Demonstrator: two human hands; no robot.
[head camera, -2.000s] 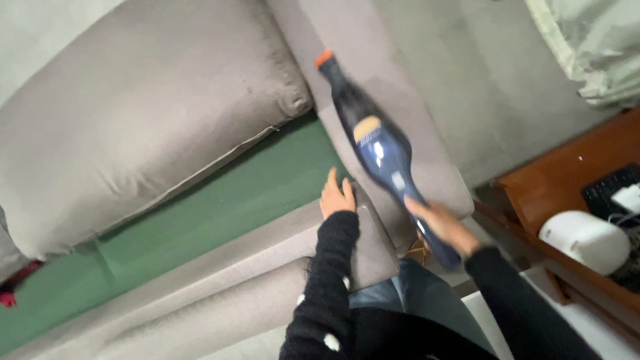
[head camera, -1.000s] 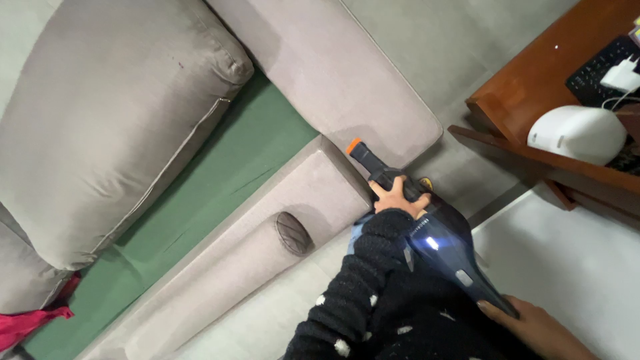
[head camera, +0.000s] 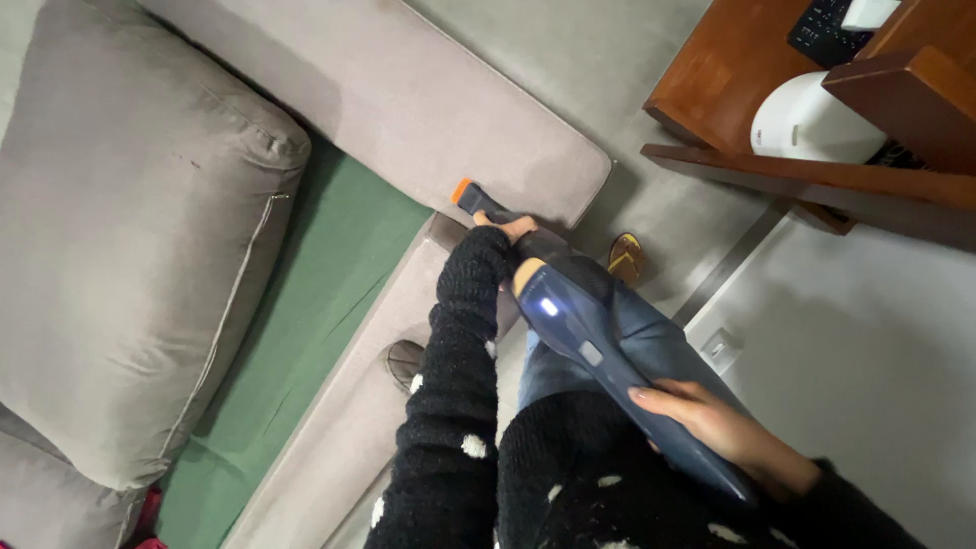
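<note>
A blue handheld vacuum cleaner lies slantwise across the view, a white light glowing on its body. My right hand is closed around its handle. At the front end my left hand holds the dark nozzle section, just behind the orange tip. That tip is over the pale sofa arm, near the corner where the arm meets the front edge of the sofa base; whether it touches is unclear. The left hand's palm is hidden by the sleeve and nozzle.
A large grey cushion leans over the green fabric sofa base. At the upper right, a brown wooden desk holds a white rounded device and a black keyboard. A sandalled foot is on the floor.
My left hand, free beside the sofa two seconds ago, has taken hold of the vacuum's front section. The vacuum has come down from over the sofa arm, closer to my body.
</note>
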